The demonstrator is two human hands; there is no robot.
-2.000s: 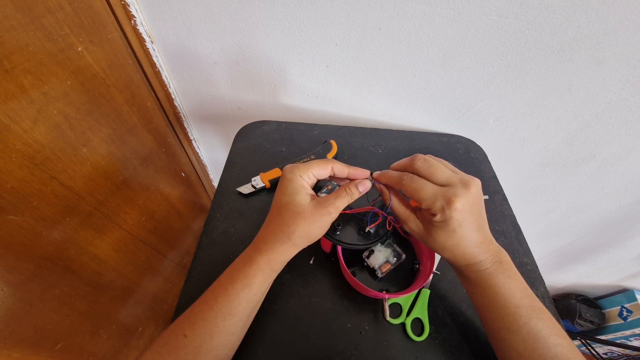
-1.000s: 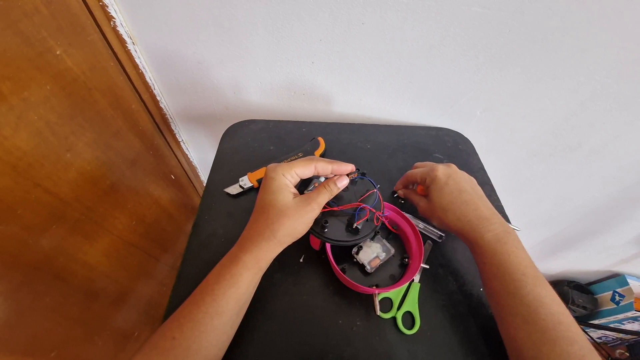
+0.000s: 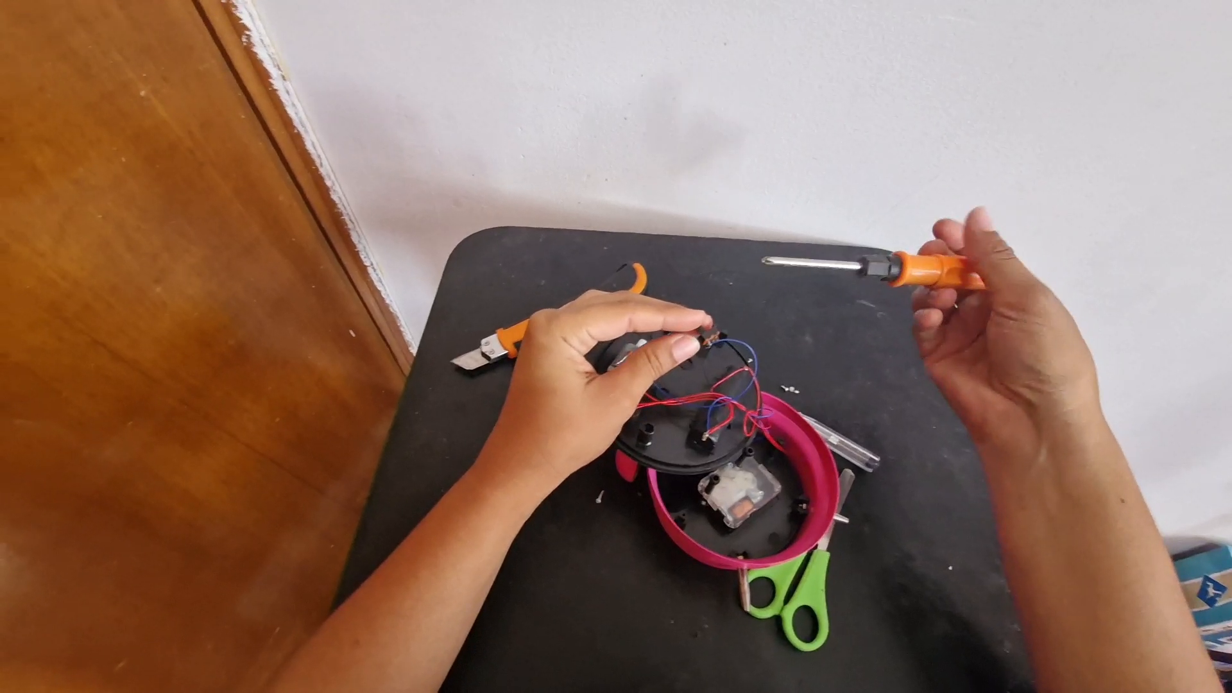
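My right hand [image 3: 1001, 327] holds a screwdriver [image 3: 924, 270] with an orange handle, its metal shaft pointing left above the far right of the table. The thumb and forefinger of my left hand [image 3: 602, 371] pinch a small part at the far rim of a round black plastic cover [image 3: 664, 452]. Red and blue wires [image 3: 736, 399] run over that cover. It overlaps a pink round housing [image 3: 823, 462], inside which sits a clear plastic box [image 3: 739, 491] with whitish and copper-coloured parts.
An orange utility knife [image 3: 510, 337] lies left, blade out. Green-handled scissors [image 3: 813, 597] rest partly under the housing. A clear plastic tube [image 3: 847, 443] and small screws [image 3: 789, 389] lie on the black table [image 3: 914, 577]. A white wall is behind, a wooden door at left.
My right hand has moved away from the wired parts, up and to the right, and now shows the screwdriver clearly. My left hand stays at the black cover.
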